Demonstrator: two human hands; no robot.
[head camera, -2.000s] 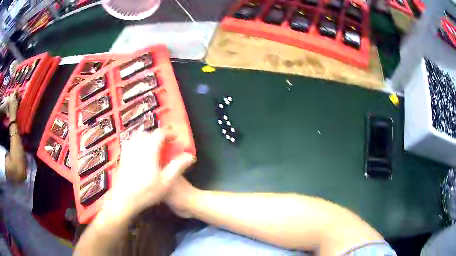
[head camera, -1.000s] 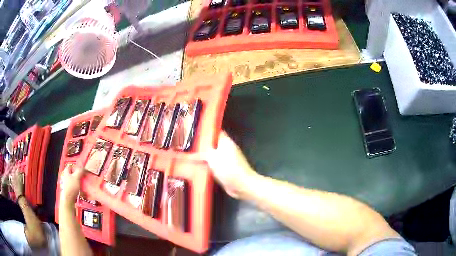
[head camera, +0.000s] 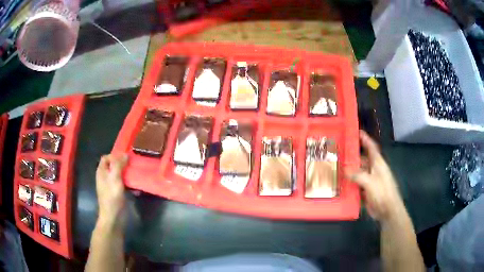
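Note:
A red foam tray (head camera: 239, 206) is held over the dark green mat in front of me, its long side across my view. It has two rows of slots with phones, mirror-like bronze-brown backs up, such as the phone (head camera: 320, 167) at its near right. White labels (head camera: 233, 182) stick out below some phones. My left hand (head camera: 110, 178) grips the tray's near left corner. My right hand (head camera: 376, 178) grips its right edge, fingers partly behind the foam.
A second red tray (head camera: 67, 180) of phones lies at left. A white box (head camera: 408, 119) of small black bits stands at right, with a clear bag (head camera: 468, 172) beside it. A wooden board (head camera: 265, 36) and another red tray (head camera: 204, 24) are beyond. A white fan (head camera: 48, 40) is far left.
The held tray has moved right and turned so its rows run across my view. My right hand has moved right with its edge. An earlier-seen dark phone is now mostly hidden.

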